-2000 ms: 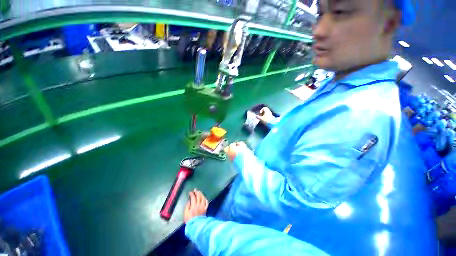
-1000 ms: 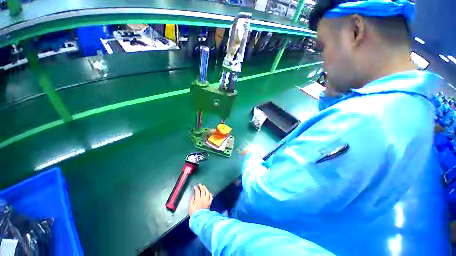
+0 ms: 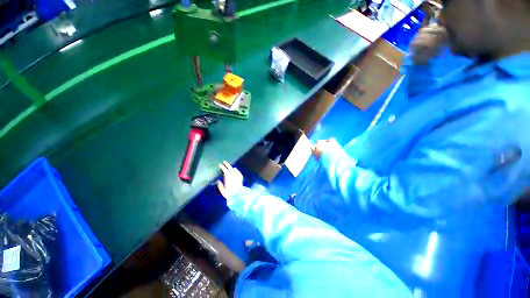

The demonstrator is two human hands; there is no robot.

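Note:
A red-and-black handheld unit (image 3: 193, 152) lies on the green bench top (image 3: 136, 169), its dark ring-like head towards the green press (image 3: 206, 43). My right hand (image 3: 231, 178) rests at the bench's front edge, right of the unit and not touching it. Its fingers are apart and it holds nothing visible. My left hand is not in view. An orange block (image 3: 230, 90) sits on the press base.
A blue bin (image 3: 75, 227) with dark bagged parts stands at left. A black tray (image 3: 305, 61) with a silvery packet (image 3: 279, 64) beside it lies right of the press. Open cartons (image 3: 372, 73) stand below the bench edge. A person in a blue smock (image 3: 430, 157) is at right.
The view has tipped down and shifted right, showing cartons below the bench. The other person has moved back from the bench, one hand now at a carton flap. My right hand remains at the edge.

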